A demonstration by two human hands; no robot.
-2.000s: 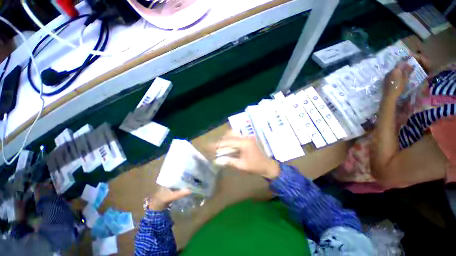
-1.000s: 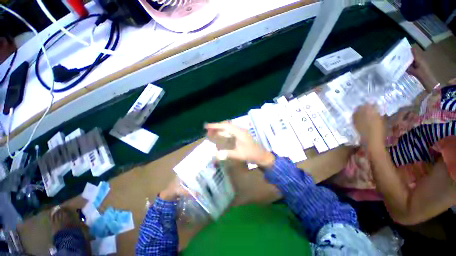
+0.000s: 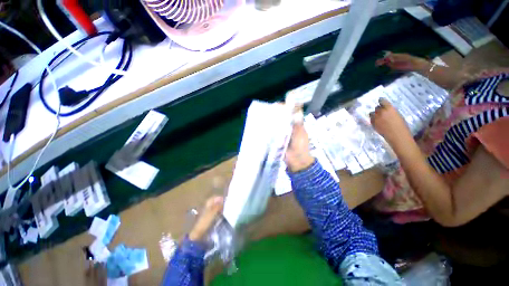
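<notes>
A stack of white product boxes point(image 3: 249, 162) is held tilted above the brown board, blurred by motion. My left hand point(image 3: 207, 218) is at its lower left end, with its fingers against the edge. My right hand point(image 3: 298, 139) grips its upper right side. A crumpled clear plastic bag point(image 3: 222, 240) hangs beside my left hand, below the stack. Whether the bag touches the boxes is unclear. A row of lined-up boxes point(image 3: 346, 137) lies on the board to the right of my right hand.
Several boxes point(image 3: 71, 192) and two crossed boxes point(image 3: 137, 151) lie on the green belt at left. Light-blue and white packets point(image 3: 127, 260) lie nearer. A white post point(image 3: 340, 58) stands behind my right hand. A co-worker's arm point(image 3: 416, 167) reaches over the row at right.
The stack has moved up and right and is more upright. My right hand, earlier raised off it with fingers apart, now holds its far side. The co-worker's hands have moved left.
</notes>
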